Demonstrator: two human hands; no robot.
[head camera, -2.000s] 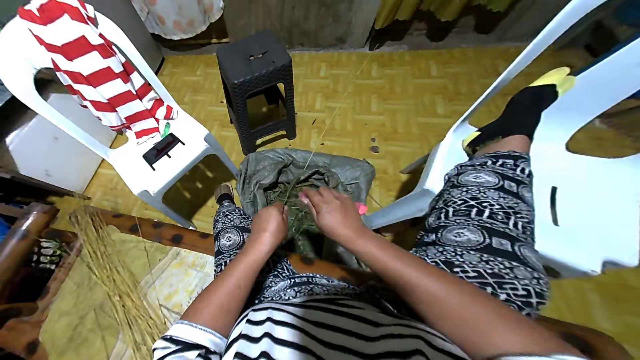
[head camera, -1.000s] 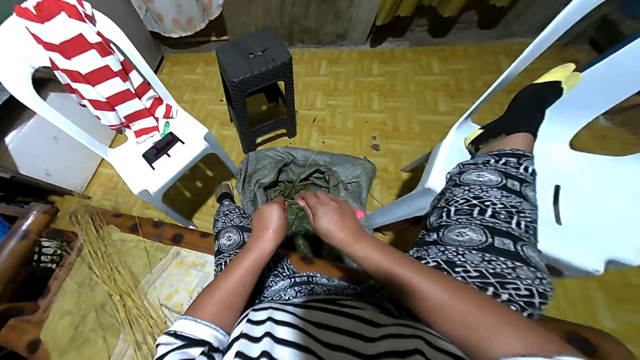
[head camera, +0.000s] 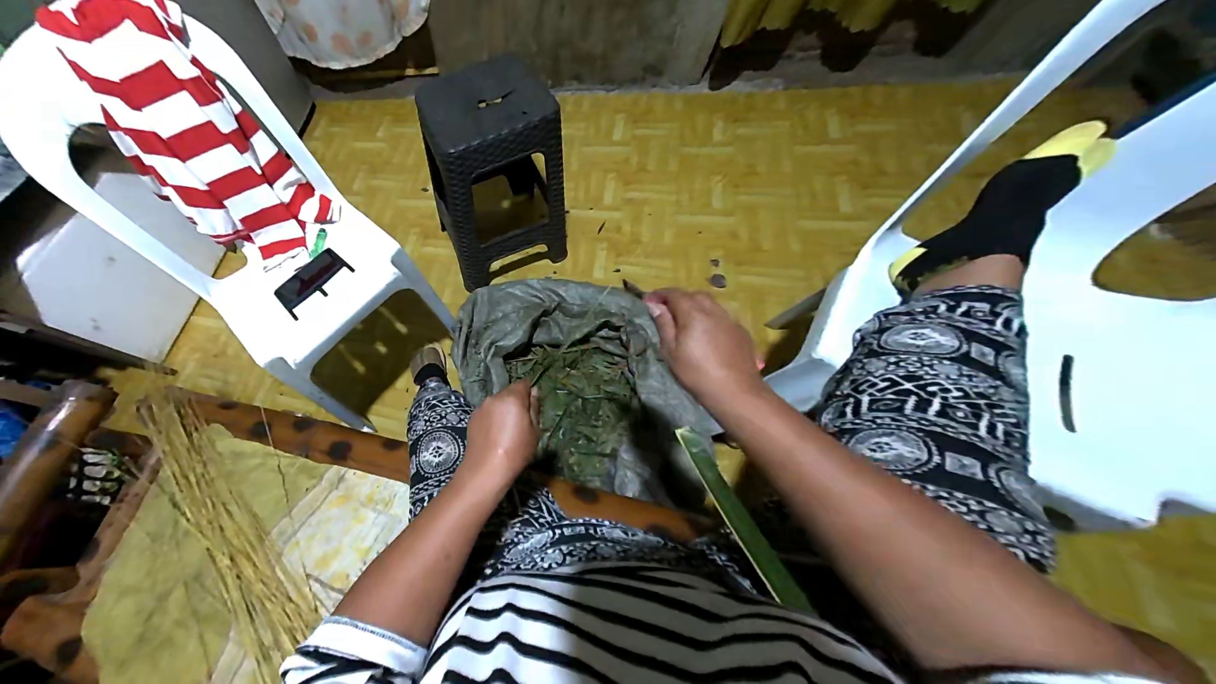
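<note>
A grey woven sack (head camera: 532, 309) stands open between my legs, with green plant scraps (head camera: 589, 408) inside. At the sack's left side, my left hand (head camera: 503, 427) is closed with thin green strands at its fingertips. My right hand (head camera: 703, 342) is at the sack's right rim, its thumb and fingers pinching a small dark thing too indistinct to name; whether it also grips the rim is unclear. A flat green stalk or strip (head camera: 741, 522) leans below my right forearm. Long dry straw-like stems (head camera: 223, 532) lie on cloth at the left.
A dark plastic stool (head camera: 489, 114) stands beyond the sack. On the left white plastic chair (head camera: 370, 256) are a red-and-white striped cloth (head camera: 180, 123) and a dark phone-like object (head camera: 313, 282). My foot in a black sock (head camera: 997, 214) rests on another white chair (head camera: 1121, 380) at right.
My hands were close together over the sack and are now apart, the right one farther right and forward. More of the scraps shows, and the green strip is now visible.
</note>
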